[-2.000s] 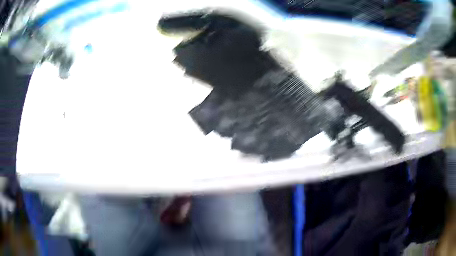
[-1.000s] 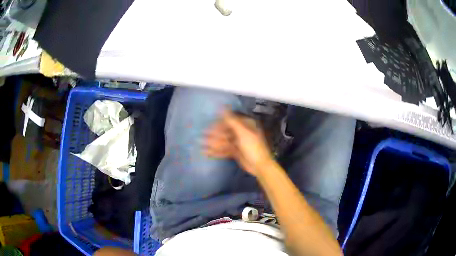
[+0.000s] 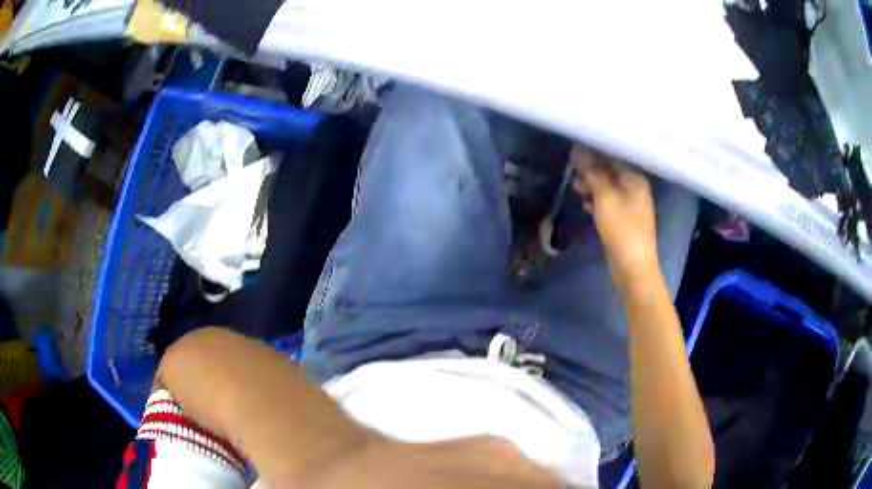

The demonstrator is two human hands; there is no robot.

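My right hand (image 3: 617, 196) is bare and reaches over my right thigh to just below the front edge of the white table (image 3: 535, 57). Its fingertips are bent near a thin pale curved thing below the table edge; whether they hold it is unclear. My left forearm crosses the bottom of the picture; my left hand is out of view. Black pieces with pale print (image 3: 779, 115) lie on the table at the upper right.
A blue plastic crate (image 3: 110, 287) with white scraps (image 3: 225, 215) and dark cloth stands left of my lap. A second blue-rimmed container (image 3: 765, 287) holds dark cloth at the right. A dark cloth edge (image 3: 229, 19) lies on the table at upper left.
The view has swung from the tabletop down to my lap. Since one second ago my right hand has moved right and up towards the table edge. My left forearm has come into view.
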